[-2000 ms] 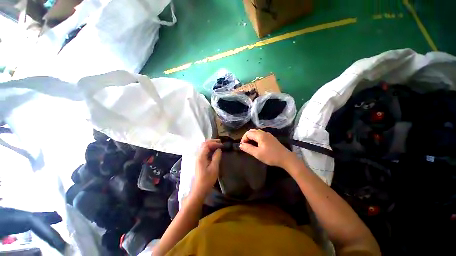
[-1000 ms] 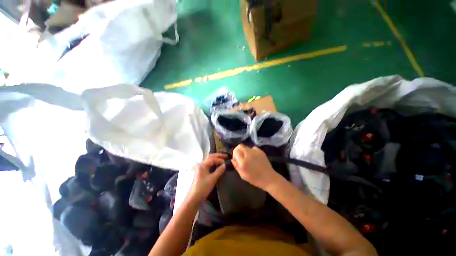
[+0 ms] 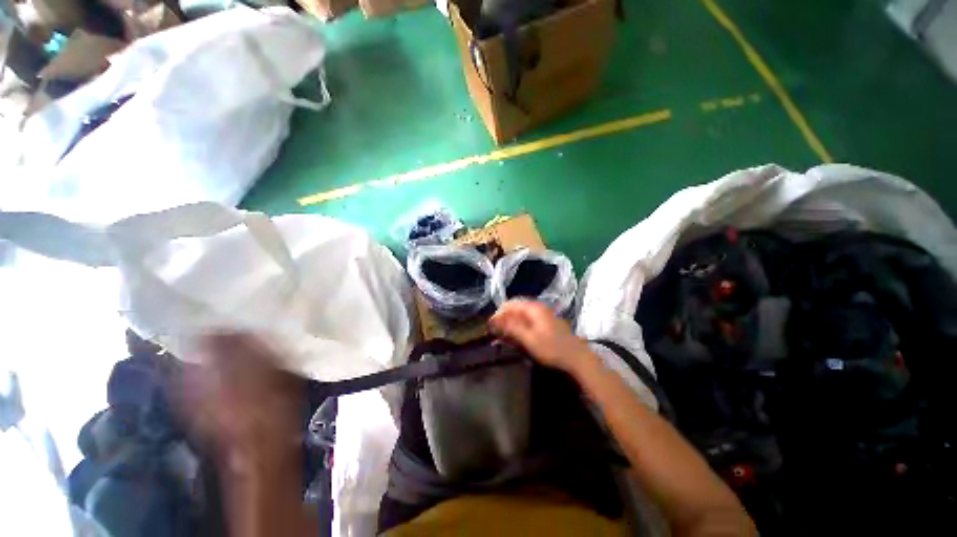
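Note:
A dark grey panel with black edges, part of a bag or pouch [image 3: 474, 420], lies on my lap. A flat black strap [image 3: 394, 376] runs along its top edge and out to the left. My right hand [image 3: 533, 334] grips the strap at the panel's top right corner; any small part under the fingers is hidden. My left hand [image 3: 243, 404] is blurred, far left over the left sack's rim, at the strap's left end; its fingers cannot be made out.
Two open clear plastic bags [image 3: 451, 275] and a smaller one [image 3: 430, 226] sit on cardboard [image 3: 516, 233] ahead. White sacks with dark items stand left [image 3: 346, 283] and right [image 3: 614, 283]. An open carton [image 3: 546, 79] stands on the green floor.
My left hand has moved from beside my right hand far to the left, and the strap now stretches out to the left. The view has shifted, showing more of the carton.

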